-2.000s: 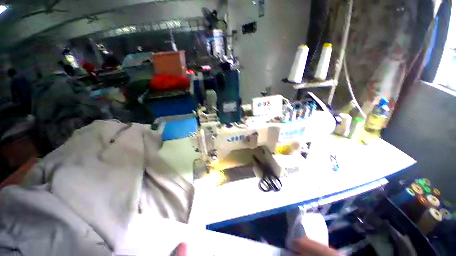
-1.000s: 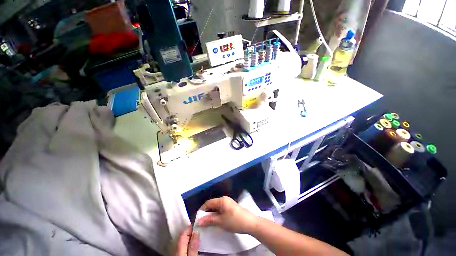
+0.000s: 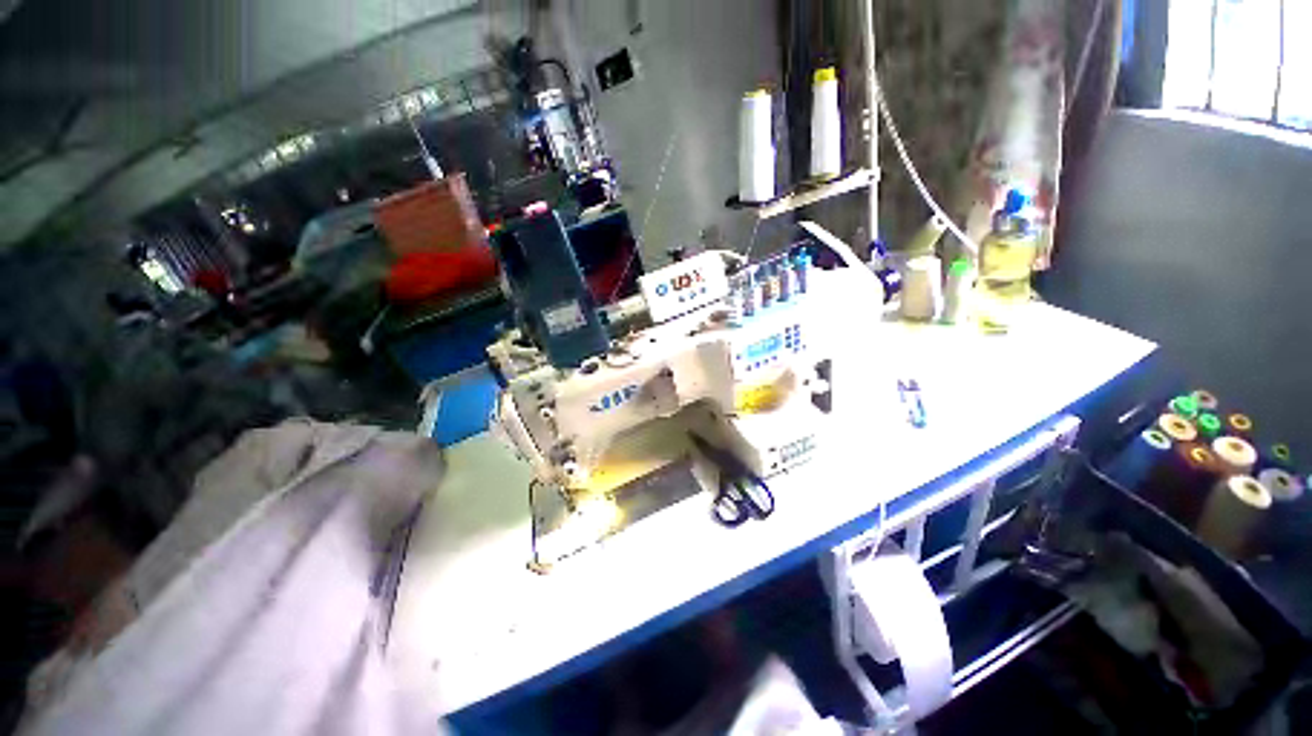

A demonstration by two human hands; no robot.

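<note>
The large grey-beige cloth lies heaped at the left, over the left part of the white machine table. Its left part is blurred. A piece of white strip shows at the bottom edge, cut off by the picture's rim. The white sewing machine stands on the table, its lamp lighting the needle area, with no cloth under the needle. Black scissors lie against the machine bed, handles towards me. Neither of my hands can be made out in the picture.
A white roll hangs below the table's front edge. An oil bottle and small bottles stand at the back right. A small blue tool lies on the table. A dark crate of thread spools is at the right. Two thread cones stand behind.
My two hands, seen a second ago holding the white strip below the table front, are out of view. The cloth has shifted left and uncovers more table. The camera view has moved.
</note>
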